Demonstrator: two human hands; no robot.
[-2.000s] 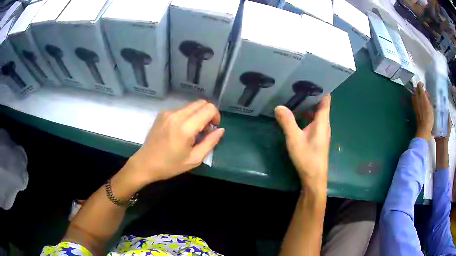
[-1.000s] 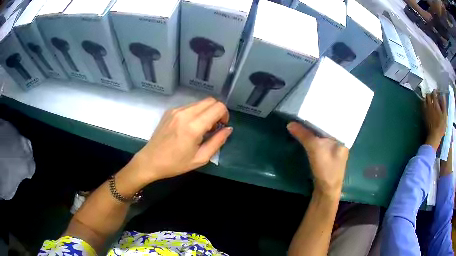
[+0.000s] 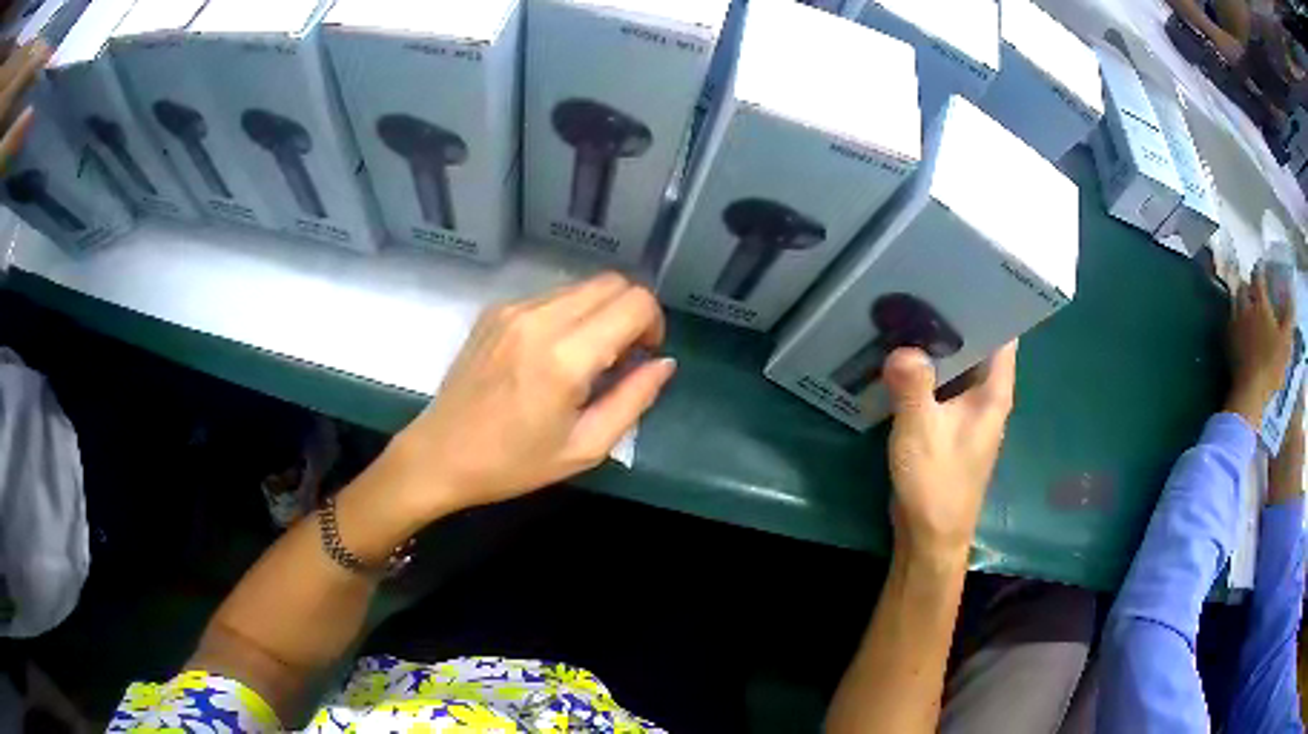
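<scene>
A pale blue-grey retail box (image 3: 990, 237) with a dark fan picture stands slightly tilted at centre right. My right hand (image 3: 947, 430) holds its lower front, thumb on the fan picture. Another retail box (image 3: 789, 172) stands just left of it. My left hand (image 3: 552, 373) is curled near the table edge, fingertips pinched on a small whitish piece (image 3: 624, 446), mostly hidden by the fingers; it may be a seal sticker.
A row of upright boxes (image 3: 430, 144) stands on a white sheet (image 3: 330, 308) at left. The green table (image 3: 760, 445) curves across. Boxes lie at far right (image 3: 1140, 172). A neighbour's blue sleeves (image 3: 1183, 531) are at right; another person's fingers (image 3: 17, 89) touch the far-left boxes.
The right-hand box was upright beside its neighbour, then tipped with its white top towards me; now its fan picture faces me again. My left hand barely moved. Fingers have appeared at far left.
</scene>
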